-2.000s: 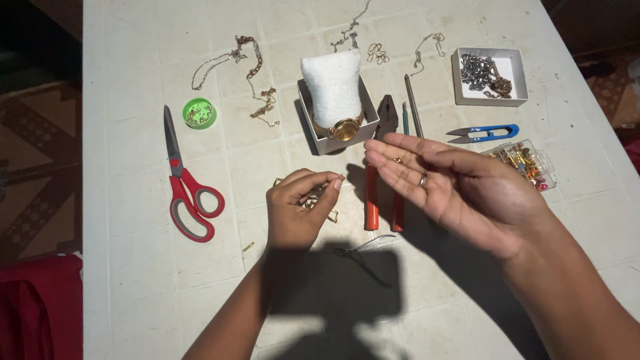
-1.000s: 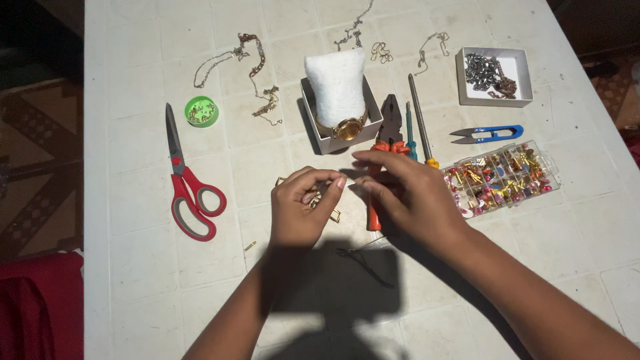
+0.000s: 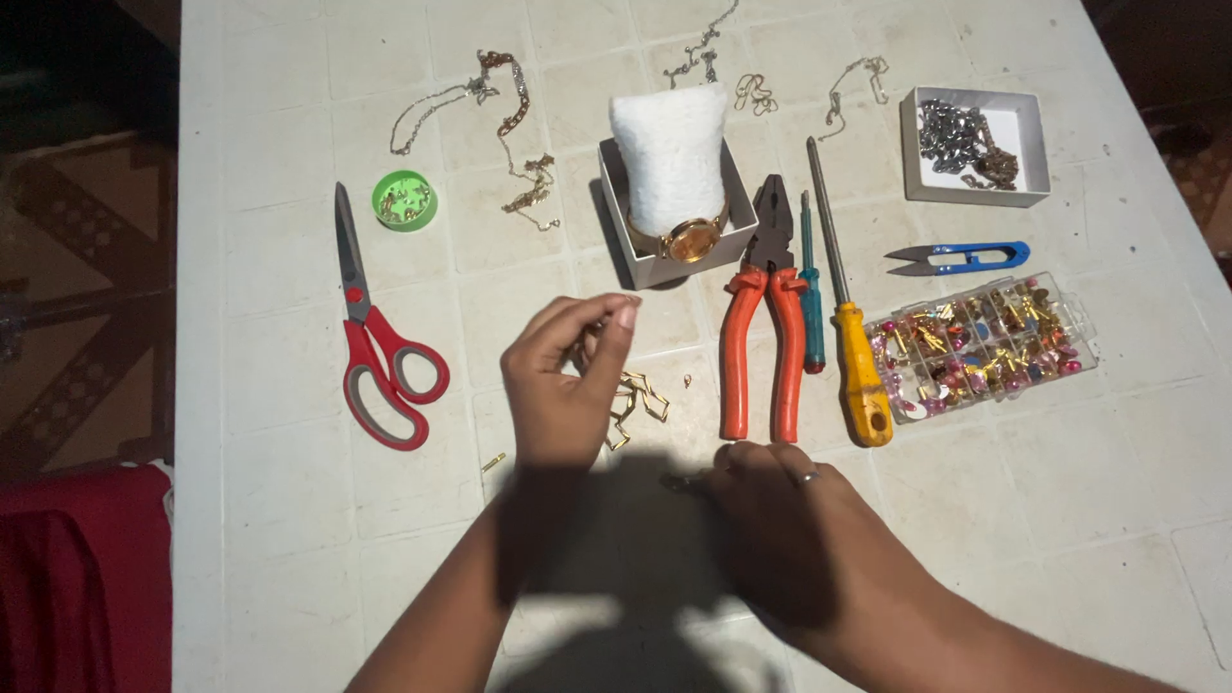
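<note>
My left hand (image 3: pixel 573 375) is raised over the table with thumb and forefinger pinched together; something small and hard to make out is between the fingers. A gold link chain (image 3: pixel 640 404) lies just right of it and partly behind it. My right hand (image 3: pixel 780 520) is low on the table in shadow, its fingers over a small dark tool whose tip (image 3: pixel 679 480) shows at their left; the grip on it is hidden. Combination pliers with orange handles (image 3: pixel 760 337) lie just beyond the right hand. A tiny gold clasp or ring (image 3: pixel 687 381) lies between chain and pliers.
Red scissors (image 3: pixel 385 385) and a green cap of findings (image 3: pixel 404 200) lie left. A boxed watch on a white cushion (image 3: pixel 669 164) stands centrally. Rightward are a teal screwdriver (image 3: pixel 813 318), yellow screwdriver (image 3: pixel 861 375), blue thread snips (image 3: pixel 962 258), bead case (image 3: pixel 982 346) and chain box (image 3: pixel 1030 188).
My right hand has come away from my left hand and down toward the near side of the table, over the dark tool lying there. The left hand keeps its pinch.
</note>
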